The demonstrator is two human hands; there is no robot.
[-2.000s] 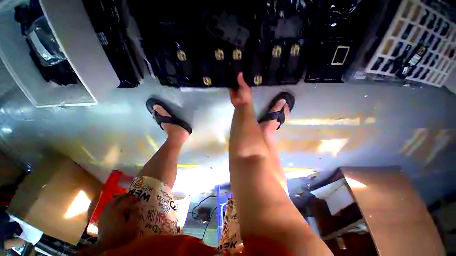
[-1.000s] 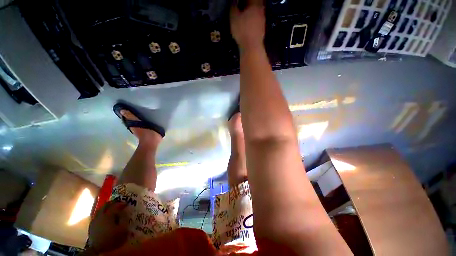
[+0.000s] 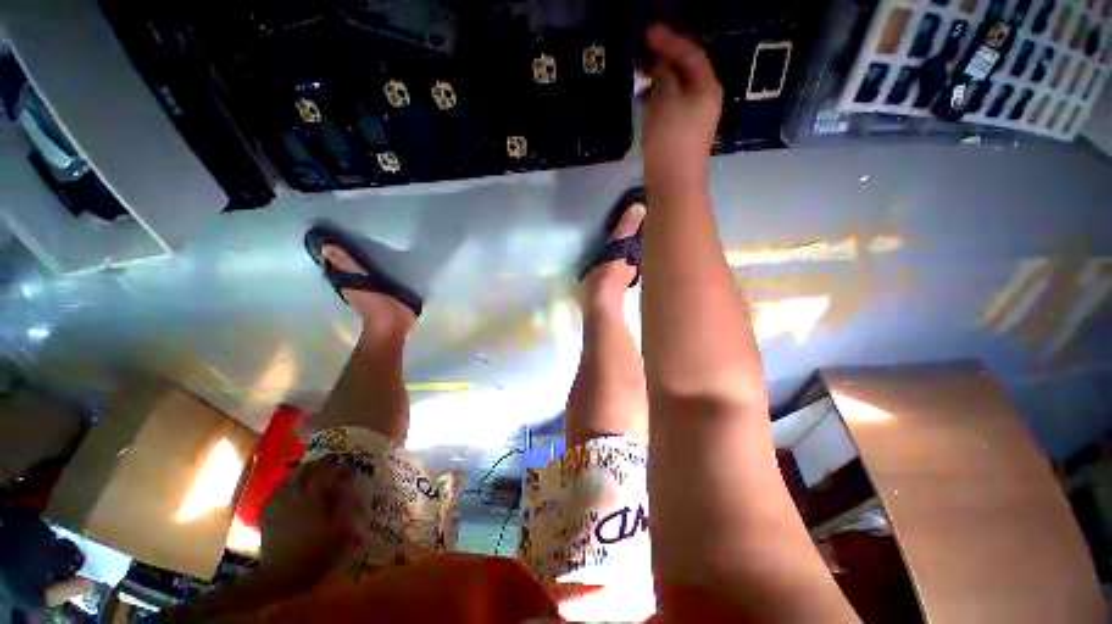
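Observation:
A black tray (image 3: 463,140) with several small gold-coloured squares lies on the floor at the top of the view. My right hand (image 3: 683,110) is over the tray's right end, beside a black piece with a gold rectangular outline (image 3: 768,71). Its fingers are partly curled, and I cannot tell whether they hold anything small. My left hand (image 3: 320,506) rests on my left thigh, dim and blurred. I cannot make out its fingers clearly.
A white compartment tray (image 3: 841,85) with dark parts lies at the upper right. A white bin (image 3: 128,207) stands at the left. Cardboard boxes stand at the lower left (image 3: 146,469) and lower right (image 3: 963,488). A red object (image 3: 271,463) is beside my left leg.
My right hand first moved right and farther over the trays, then drew back a little towards me. The view shifted too. My left hand stays on the thigh.

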